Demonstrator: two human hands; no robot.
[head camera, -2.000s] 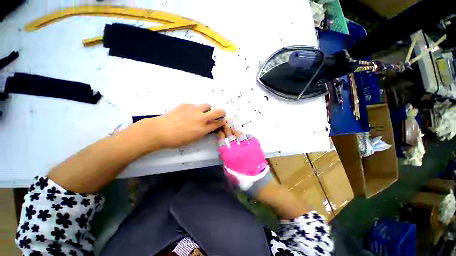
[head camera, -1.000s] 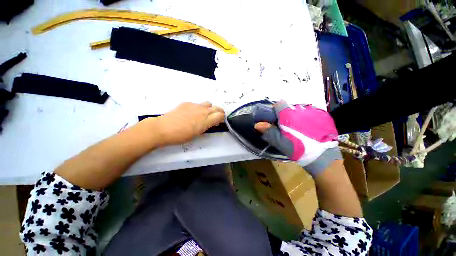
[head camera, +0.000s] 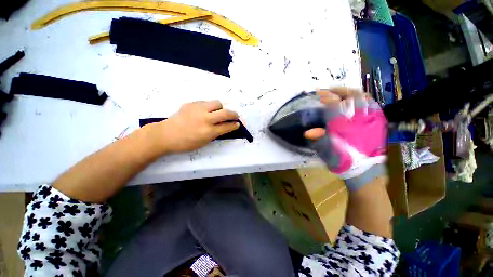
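Note:
A narrow black fabric strip (head camera: 245, 131) lies near the front edge of the white table. My bare left hand (head camera: 199, 127) lies over its middle with bent fingers, hiding much of it. The strip's ends show on both sides of the hand. My right hand (head camera: 351, 135), in a pink, white and grey half-finger glove, is shut on the handle of the steam iron (head camera: 294, 125). The iron points left, just right of the strip and apart from it. The right hand is blurred.
A wide black rectangle (head camera: 172, 46) lies by the long curved yellow template (head camera: 121, 5) and a thin straight one (head camera: 100, 38). A narrow black strip (head camera: 57, 88) lies at left, near dark heaps. Cardboard boxes (head camera: 302, 200) and a blue bin (head camera: 411, 48) stand beyond the table.
My right hand took hold of the iron, brought it to the strip's right end, then moved it right and off. My left hand stays on the strip, whose right end now shows more.

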